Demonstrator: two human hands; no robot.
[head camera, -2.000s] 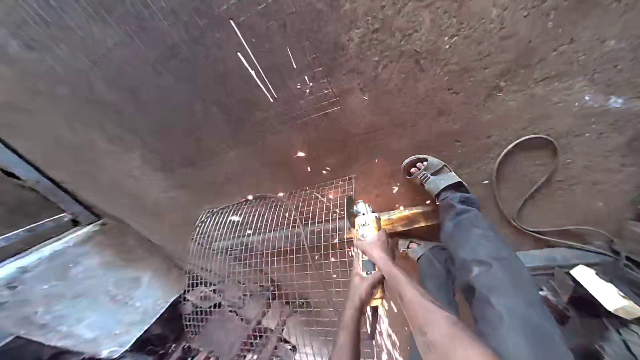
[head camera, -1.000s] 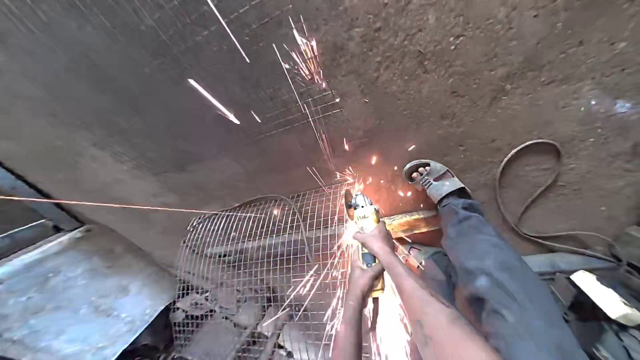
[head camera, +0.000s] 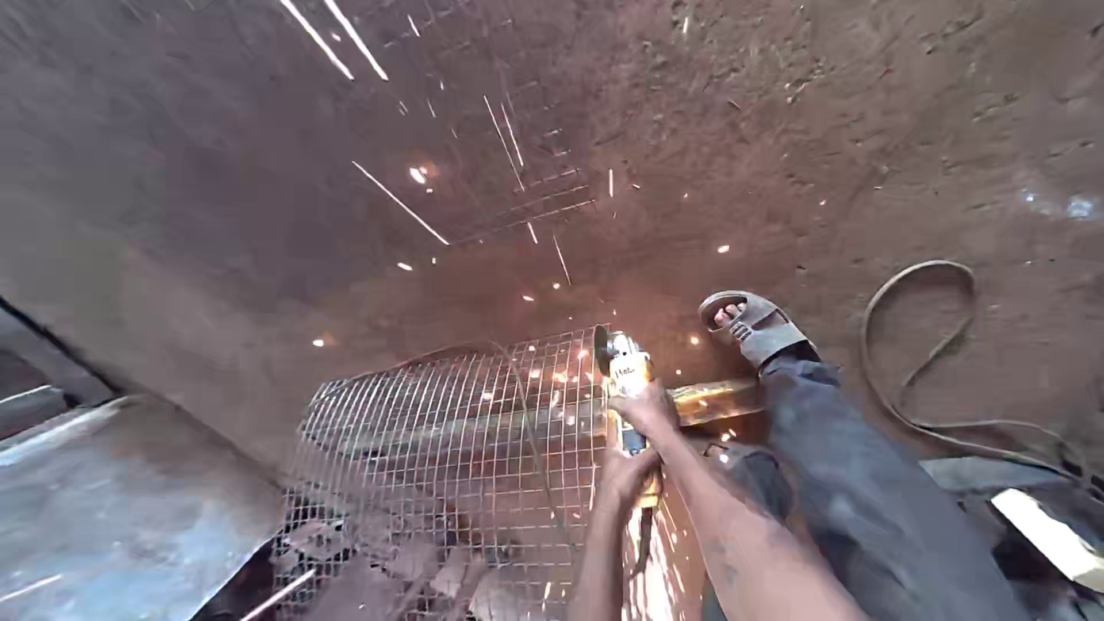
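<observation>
A yellow angle grinder (head camera: 630, 366) is held in both my hands, its disc upright at the right edge of a wire mesh panel (head camera: 466, 431). My right hand (head camera: 649, 412) is closed round the body just behind the grinder's head. Lower down, my left hand (head camera: 627, 476) grips the rear of the body. Bright sparks stream down below the grinder and scatter over the mesh and floor. Under the mesh lies a long bar (head camera: 483, 427), and a yellowish beam (head camera: 711, 401) sticks out to the right of my hands. The exact contact of disc and wire is hard to see.
A sandalled foot (head camera: 759, 328) and a trousered leg stand right of the grinder. A looped cable (head camera: 871, 345) lies on the floor at the right, near a pale block (head camera: 1048, 535). A metal sheet (head camera: 129, 509) fills the lower left. Loose wire mesh (head camera: 535, 203) lies on the floor ahead.
The thick spray of sparks around the grinder a second ago has thinned, while sparks still pour below it. Both hands have stayed on the grinder at the mesh edge.
</observation>
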